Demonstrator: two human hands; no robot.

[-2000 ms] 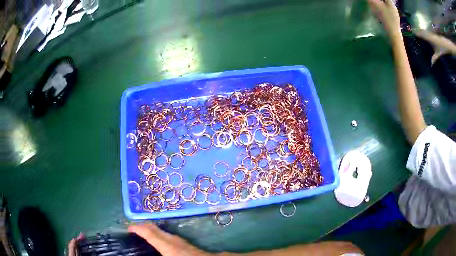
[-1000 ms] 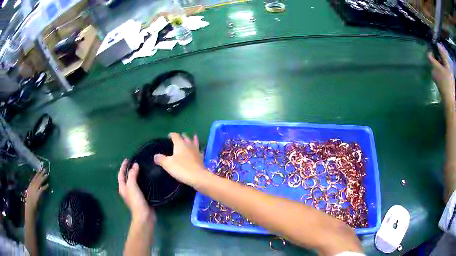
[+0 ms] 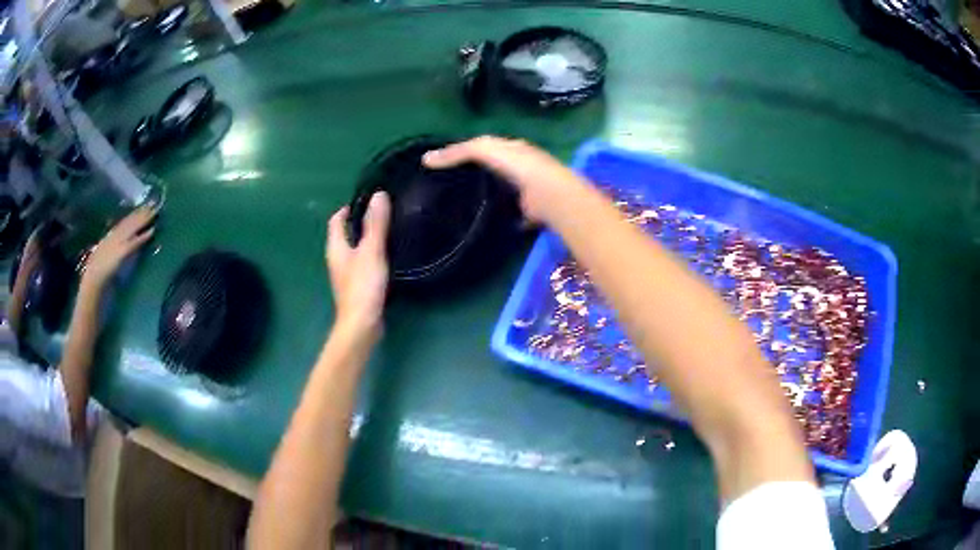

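A round black fan grille point(image 3: 435, 220) is held over the green bench, left of the blue tray. My left hand point(image 3: 360, 258) grips its left rim, with fingers on the near side. My right hand point(image 3: 516, 177) is on its upper right edge, with fingers reaching over the top. The blue parts tray point(image 3: 521, 342) holds many copper-coloured rings point(image 3: 752, 290); my right forearm crosses over it and hides part of the rings. I see no copper ring on the held grille; the view is blurred.
A ribbed black grille stack point(image 3: 215, 314) stands to the left. Partly assembled fans point(image 3: 550, 67) lie at the back and back left point(image 3: 183, 105). A white plastic part point(image 3: 881, 480) lies at the tray's right corner. Another person's hand point(image 3: 116, 245) is at the far left, near a metal post.
The view has swung left and down. Both hands still hold the black grille, which now looks more tilted, with its rim showing. The tray, fans and grille stack appear shifted in the picture.
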